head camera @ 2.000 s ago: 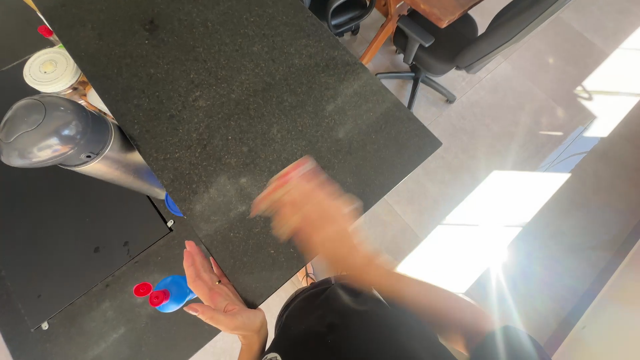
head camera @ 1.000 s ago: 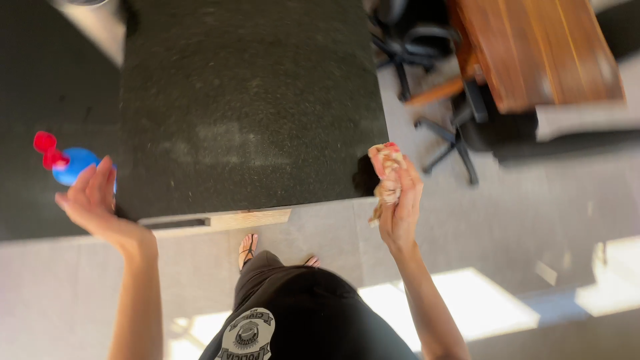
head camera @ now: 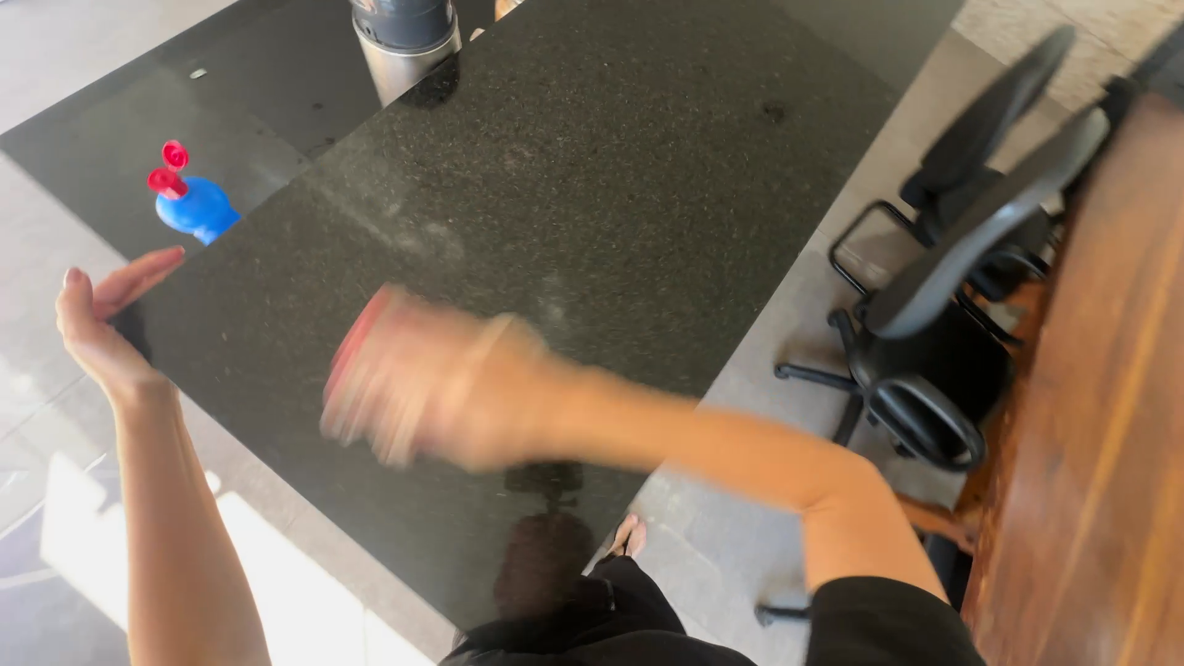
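Observation:
My right hand (head camera: 462,384) is blurred by motion over the dark speckled stone countertop (head camera: 573,213). It is closed around a crumpled cloth (head camera: 370,370) that shows pale and red parts. At the countertop's left edge my left hand (head camera: 116,324) is raised with its fingers apart and holds nothing. Just beyond its fingertips stands a blue plastic bottle (head camera: 196,208) with a red flip cap (head camera: 168,182), the lid up. The countertop hides the lower part of the bottle. Faint whitish smears show on the stone.
A metal canister with a dark top (head camera: 407,46) stands beyond the countertop's far left edge, on a lower dark surface (head camera: 250,92). Black office chairs (head camera: 934,370) and a wooden table (head camera: 1101,416) are on the right. Sunlight falls on the floor at lower left.
My right hand has moved from the countertop's right corner to over its surface, with the cloth still in it. The view has turned strongly.

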